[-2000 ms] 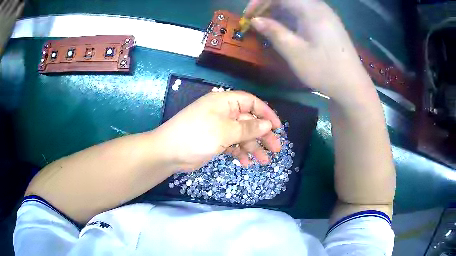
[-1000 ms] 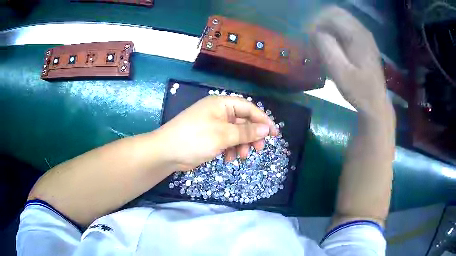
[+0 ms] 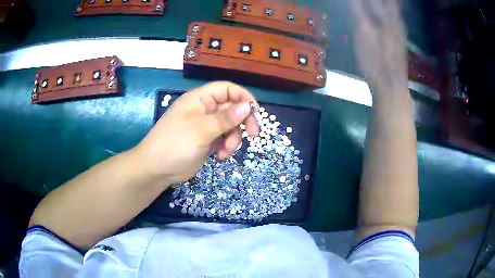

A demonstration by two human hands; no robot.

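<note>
A thick reddish-brown stack of fixture plates (image 3: 252, 68) lies behind the tray; its top plate shows four dark square pockets with bright centres. A black parts tray (image 3: 313, 136) holds a heap of small silver-white discs (image 3: 239, 187). My left hand (image 3: 211, 122) is above the tray with thumb and fingertips together; a tiny dark piece seems to show at the fingertips, too small to name. My right hand (image 3: 377, 38) is blurred, stretched out at the top right beyond the stack; its fingers and any tool in them cannot be made out.
A fixture plate (image 3: 76, 80) lies on the green bench at the left. Another plate (image 3: 119, 6) is at the top edge, and one more (image 3: 274, 17) lies behind the stack. A white strip (image 3: 146, 53) crosses the bench. Dark equipment stands at the far right.
My right hand has moved from over the stack to further up and right, uncovering all four pockets. The view has shifted, showing more plates at the top. My left hand stays over the tray.
</note>
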